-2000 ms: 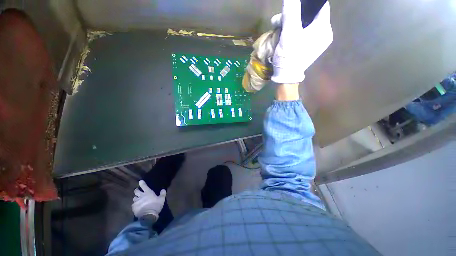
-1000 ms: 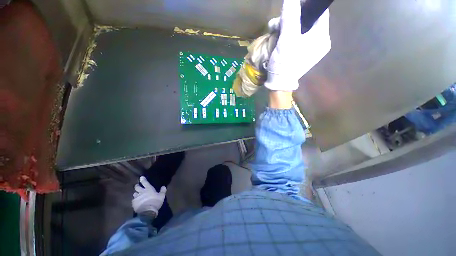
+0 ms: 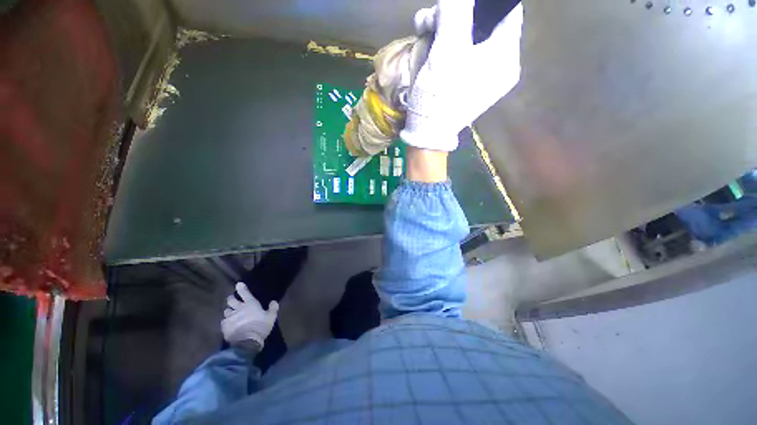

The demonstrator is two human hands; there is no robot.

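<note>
A green circuit board [image 3: 332,162] with pale rectangular pads lies flat on the dark green booth floor [image 3: 224,149]. My right hand [image 3: 465,79], in a white glove, grips a spray gun [image 3: 378,108] wrapped in dirty cream cloth with a yellow band. The wrapped gun is above the board and hides its upper right part; my forearm hides the lower right. The nozzle is hidden. A dark bar shows beyond the glove at the top edge. My left hand [image 3: 247,317], in a white glove, is low over my leg, fingers apart and empty.
A ragged red-orange covering [image 3: 58,166] is on the side panel at the left. Yellowish residue [image 3: 332,50] runs along the booth's back edge. A grey metal wall [image 3: 614,124] curves up at the right. Blue fabric [image 3: 722,220] shows at the far right.
My right hand and the wrapped gun have moved left across the board and now cover more of it. The booth and board sit slightly further right and higher in view. My left hand stays low.
</note>
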